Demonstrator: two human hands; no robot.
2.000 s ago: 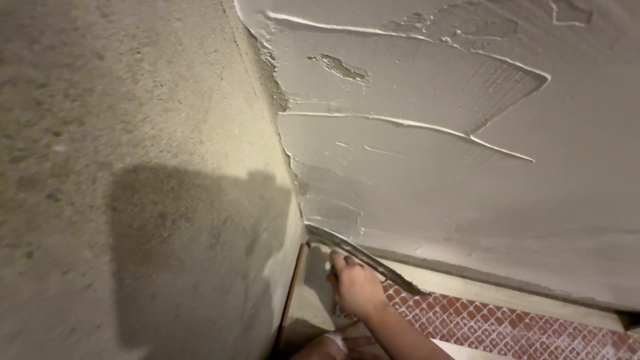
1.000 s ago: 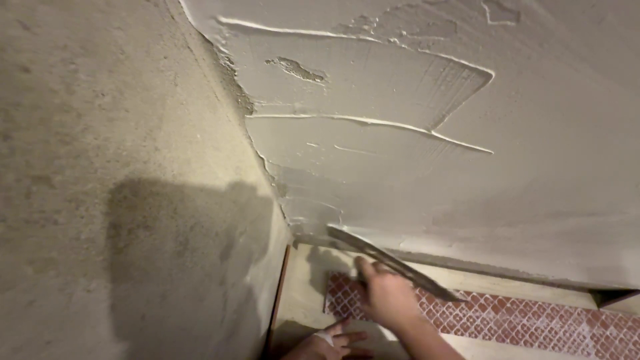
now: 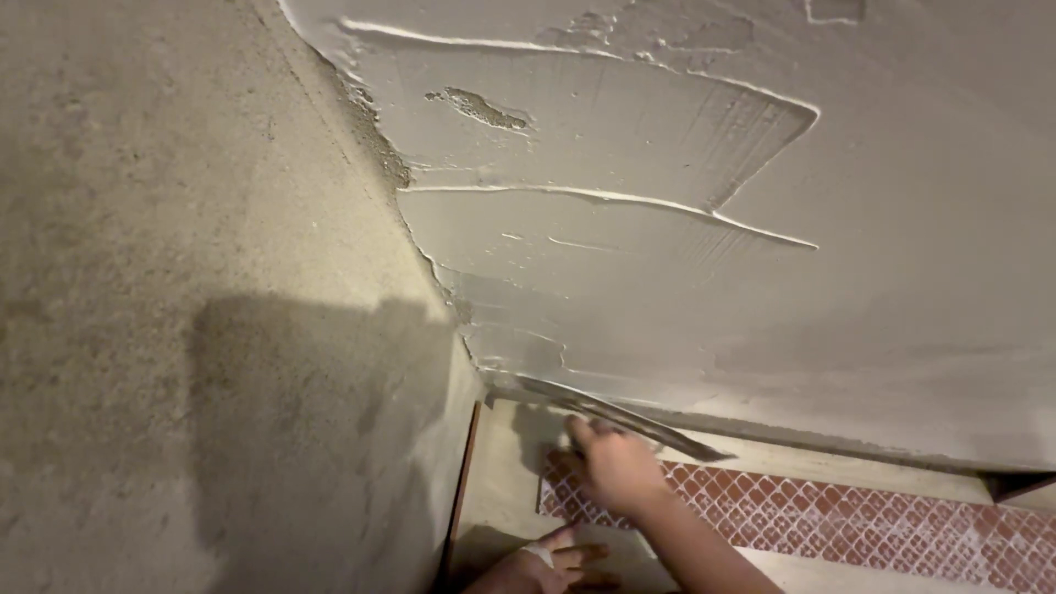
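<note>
My right hand [image 3: 619, 466] grips the handle of a long plastering trowel [image 3: 627, 418], whose blade lies along the foot of the wall near the corner. Wet grey plaster [image 3: 577, 272] covers that wall, with raised ridges and a rough bare patch [image 3: 483, 109]. Below and to the left of the trowel is my left hand [image 3: 573, 561], fingers spread, a white wrap or tape near the thumb; nothing shows in it. Part of the handle is hidden by my right fingers.
A rough unplastered wall [image 3: 165, 206] stands at the left, bearing a dark shadow. A reddish strip with a white diamond pattern [image 3: 808, 511] lies along the pale floor or ledge. A thin brown strip [image 3: 464, 487] runs up the corner, and a dark angled piece [image 3: 1019, 485] sits at the right.
Between two seconds and one second ago the trowel and my right hand moved right, away from the corner. My left hand's fingers have come into fuller view. The view has shifted slightly.
</note>
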